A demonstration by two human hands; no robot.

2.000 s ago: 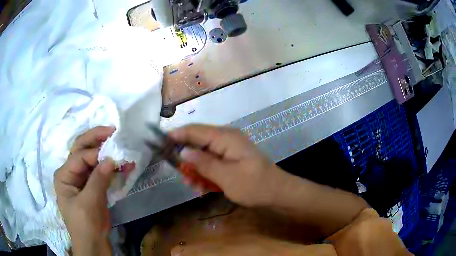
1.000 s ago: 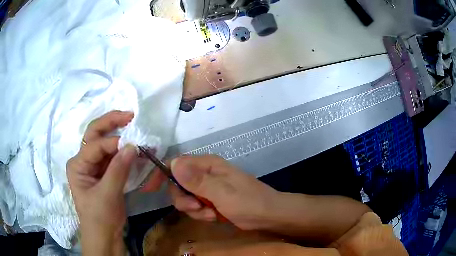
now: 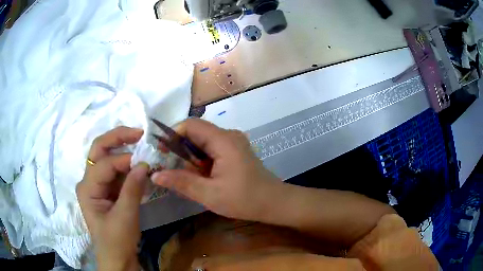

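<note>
A large white garment [image 3: 69, 69] lies heaped over the left of the table. My left hand [image 3: 114, 180], with a ring on one finger, pinches a small bunched white edge [image 3: 142, 148] of it between thumb and fingers. My right hand [image 3: 222, 169] holds thread snips [image 3: 180, 145] with dark pointed blades, apart at the tips and pointing up and left beside the bunched edge. Part of the snips' handle is hidden in my right palm. My right thumb tip is close to the left thumb.
The sewing machine's presser foot area [image 3: 217, 16] and tan bed plate [image 3: 212, 84] are at the top. A printed ruler strip [image 3: 339, 114] runs along the table edge. A pink-mauve phone [image 3: 428, 69] is at the right end, above a blue crate [image 3: 413, 143].
The snips have turned from pointing into the bunched edge to pointing upward beside it, with their blades parted. My right hand has moved up. My left hand still holds the edge.
</note>
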